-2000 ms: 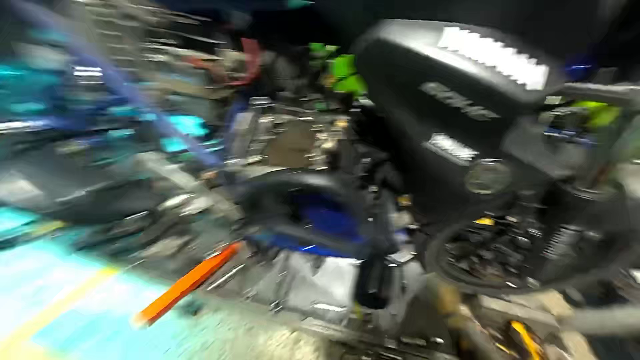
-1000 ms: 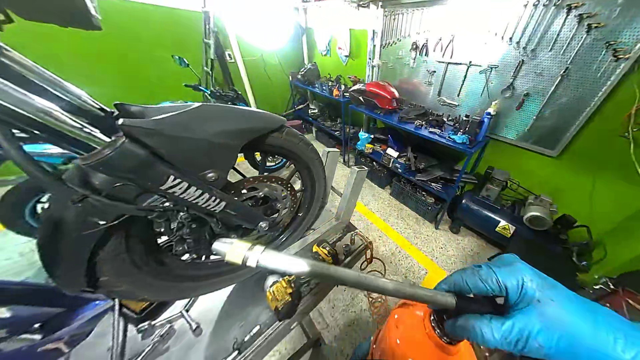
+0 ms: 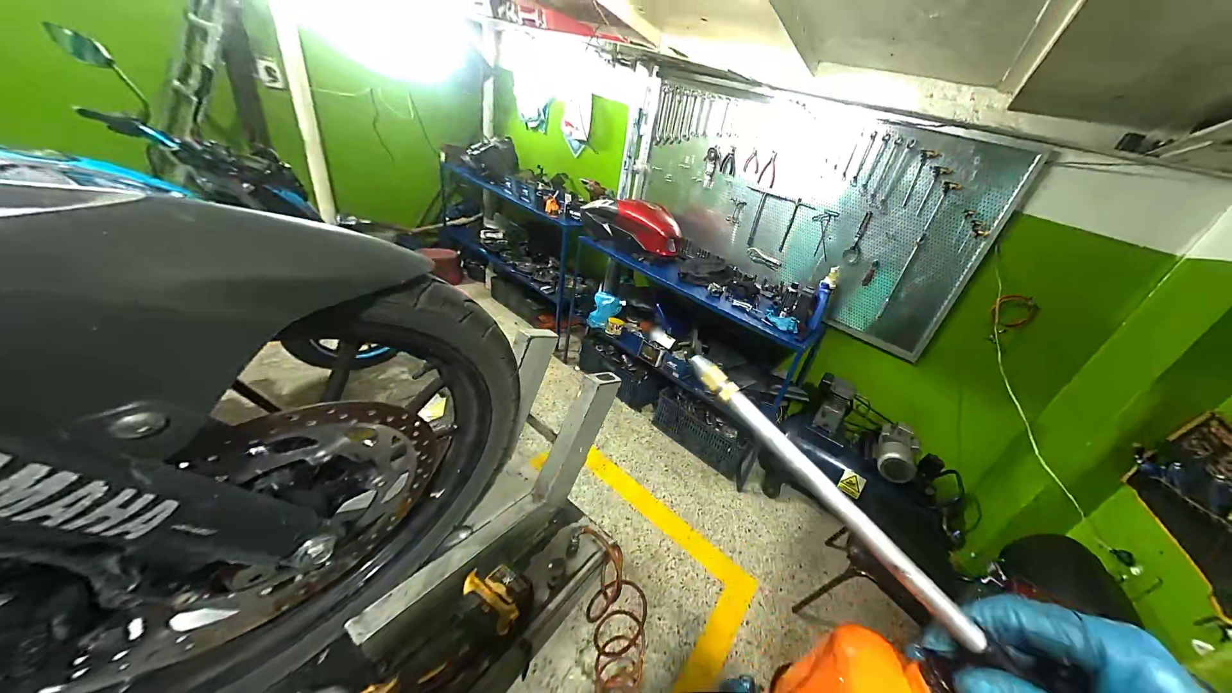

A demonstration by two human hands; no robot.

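Note:
My right hand [image 3: 1078, 645], in a blue glove, is closed round the black rear end of a metal spray wand [image 3: 847, 491] at the lower right. The wand points up and left, with a brass nozzle [image 3: 714, 377] at its tip. An orange container [image 3: 847, 664] is just left of this hand, cut off by the lower edge. A small bit of blue glove [image 3: 740, 684], apparently my left hand, shows left of the container; what it holds is hidden. On the left stands a motorcycle's rear wheel [image 3: 481, 385] with a drilled brake disc [image 3: 395, 433] and a black swingarm [image 3: 231, 529].
A grey metal stand [image 3: 573, 438] is beside the wheel, with a yellow-and-black power tool [image 3: 496, 597] and a coiled orange hose [image 3: 619, 626] near it. Behind are blue shelves [image 3: 693, 294] of parts, a red fuel tank [image 3: 635, 227], a pegboard [image 3: 924, 279] of tools and an air compressor [image 3: 866, 481].
The view has swung right and moved nearer the wheel. The wand, which lay across the swingarm and wheel a second ago, now points up toward the shelves, clear of the wheel in the view.

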